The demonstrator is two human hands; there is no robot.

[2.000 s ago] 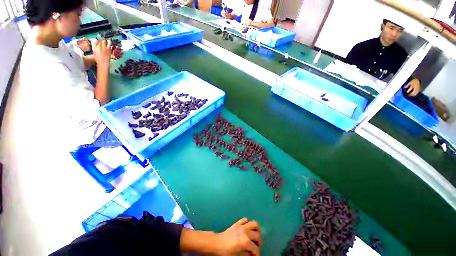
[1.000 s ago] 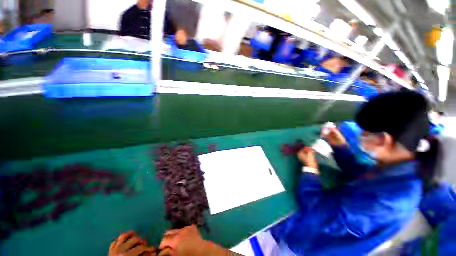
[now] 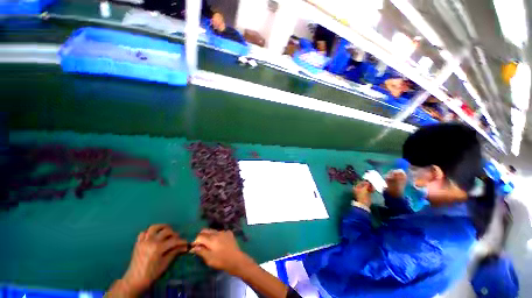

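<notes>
My left hand [image 3: 156, 251] and my right hand [image 3: 217, 249] meet at their fingertips over the near edge of the green bench. They pinch a tiny dark moulded part [image 3: 190, 247] between them; most of it is hidden by the fingers. A dense heap of dark parts [image 3: 219, 183] lies just beyond my right hand, along the left edge of a white sheet [image 3: 283, 192]. One small dark part lies near the sheet's right edge. Loose rows of dark parts [image 3: 90, 169], blurred, lie on the bench at the left.
A neighbour in blue workwear [image 3: 402, 244] sits close at the right, holding a small white cloth or paper [image 3: 374, 181] beside a small dark pile [image 3: 343, 174]. A blue tray [image 3: 122, 55] stands across the darker belt [image 3: 116, 107]. A white upright [image 3: 192, 41] rises beside it.
The view has turned right from the blue tote to the heap and sheet, then tilted slightly. My right hand has come into view, and both hands now meet at the fingertips, higher in the picture.
</notes>
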